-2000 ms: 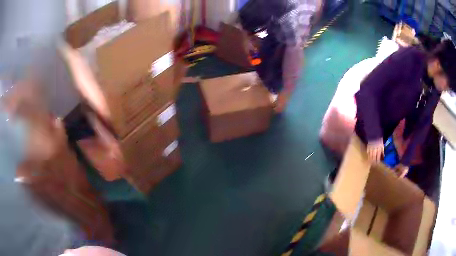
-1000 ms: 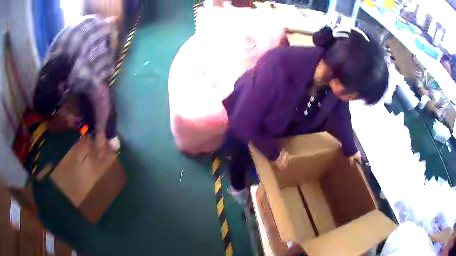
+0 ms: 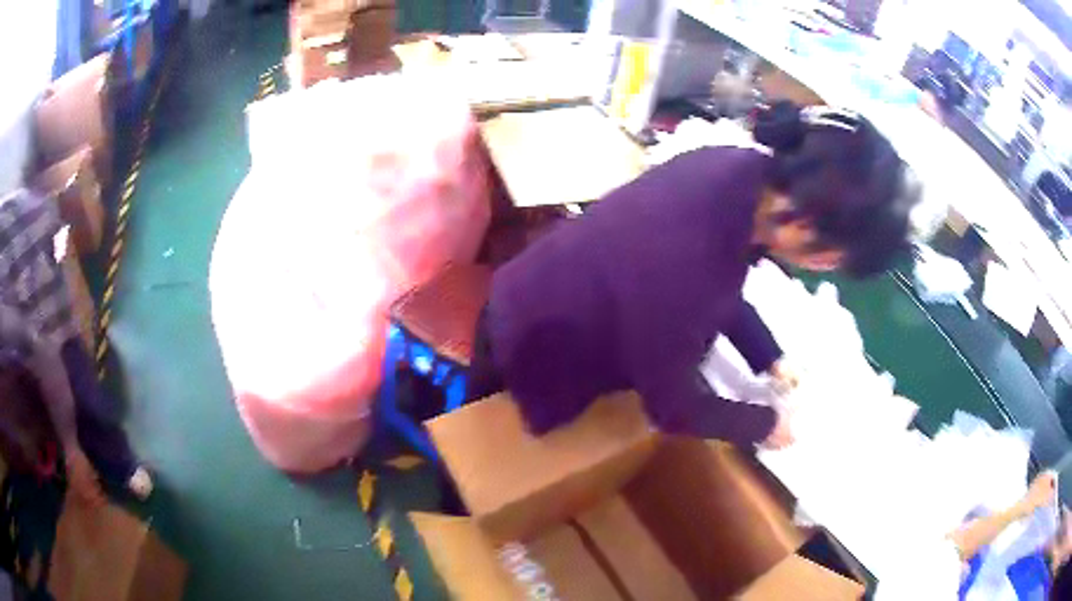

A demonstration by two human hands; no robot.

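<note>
Neither of my hands can be made out in the picture. Nearest in front of me is an open brown carton (image 3: 694,517), its flaps spread and its inside showing no contents. A person in a dark purple top (image 3: 623,282) leans over it, with both hands over a heap of clear or white plastic bags (image 3: 823,352) on the bench to the right.
A large pink bulk bag (image 3: 341,282) stands left of the person, beside a stool with a reddish-brown top (image 3: 453,308) and blue legs. Another person in a checked top (image 3: 33,282) bends over a carton (image 3: 112,552) at far left. A green conveyor belt (image 3: 940,340) runs at right.
My view has swung right. The person in purple has let go of the carton and now reaches over the bags. The checked-top person and carton have shifted to the left edge.
</note>
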